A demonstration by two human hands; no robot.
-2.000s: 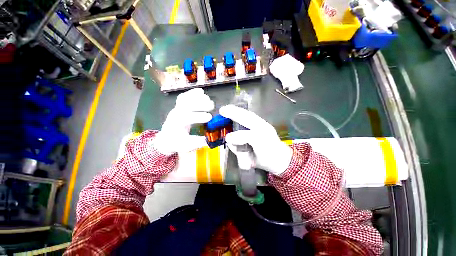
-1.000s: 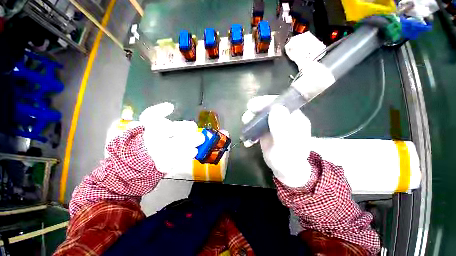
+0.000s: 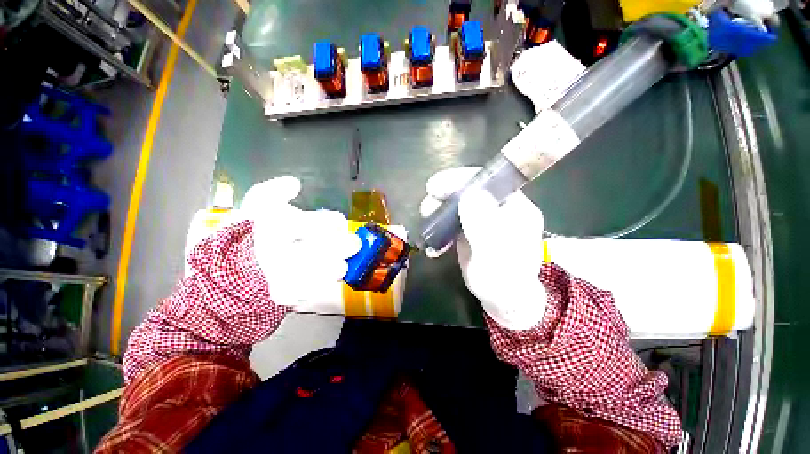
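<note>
My left hand (image 3: 300, 253), in a white glove, grips a coil component (image 3: 378, 259) with a blue end and copper windings, tilted, above the left padded armrest. My right hand (image 3: 497, 253), also white-gloved, holds a grey dispensing syringe (image 3: 568, 120) with a pale label band and a green cap at its upper right end. The syringe's lower end points at the coil's right side. The needle is too small to make out, so contact cannot be told. Several blue-topped coils (image 3: 374, 62) stand upright in the silver-white holding rack (image 3: 382, 102).
Padded armrests (image 3: 653, 288) lie along the bench edge. A thin dark tool (image 3: 356, 155) lies on the green mat. A white cloth or glove (image 3: 543, 73) lies right of the rack. Dark coil parts, a yellow bin (image 3: 653, 9) and a blue bin (image 3: 739, 35) are at back right.
The coil was between both hands; now only my left hand holds it. My right hand has swung the syringe round, its cap now far right. Over the last second, little moved.
</note>
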